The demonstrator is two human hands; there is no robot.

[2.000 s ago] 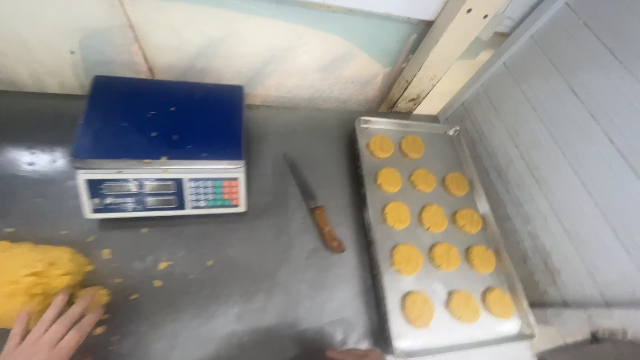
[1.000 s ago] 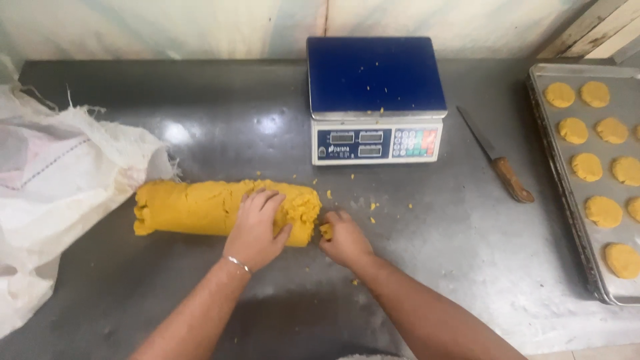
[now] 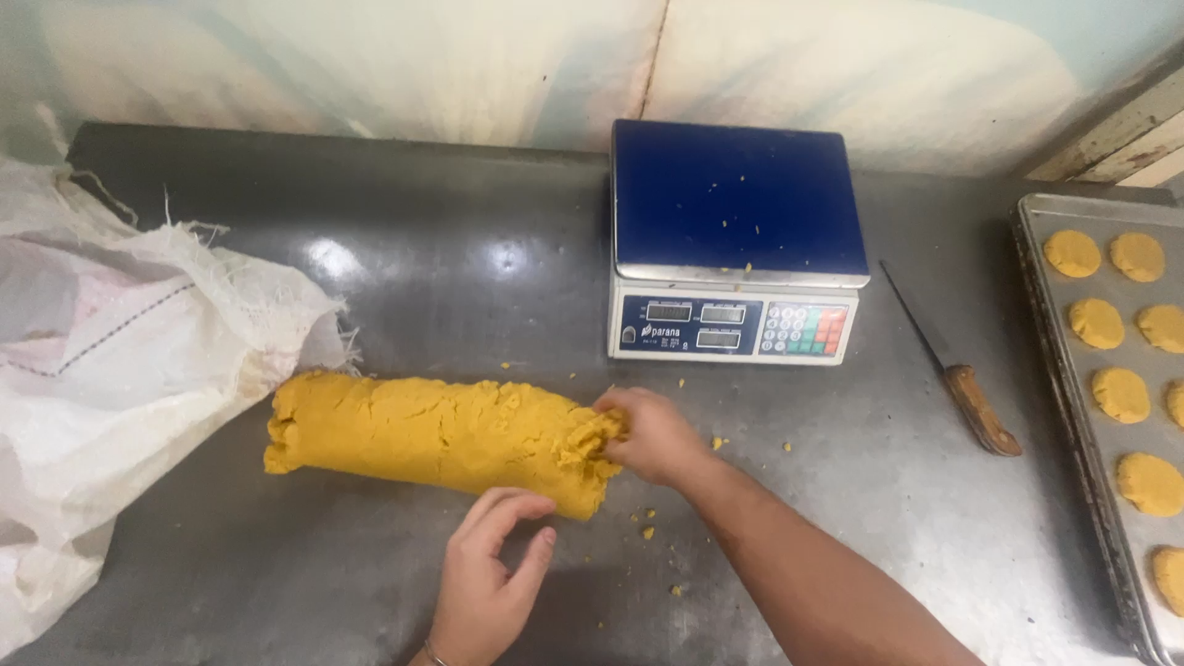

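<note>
A thick log of crumbly yellow dough (image 3: 435,430) lies across the metal table, cracked along its top and rough at its right end. My right hand (image 3: 652,435) grips dough at that rough end, its fingertips partly hidden by the crumbly edge. Just below the log, near its right part, my left hand (image 3: 495,564) is held with thumb and fingers apart and nothing between them. Small dough crumbs (image 3: 648,533) are scattered on the table around my right hand.
Behind the dough stands a digital scale (image 3: 731,203) with crumbs on its blue plate. A wooden-handled knife (image 3: 982,412) lies right of it. Further right is a metal baking tray (image 3: 1064,388) with flat yellow dough rounds. A white woven sack (image 3: 157,370) sits at the left.
My left hand has come off the top of the dough log to a place below it. My right hand has moved onto the log's right end. The view swung left from the earliest frame.
</note>
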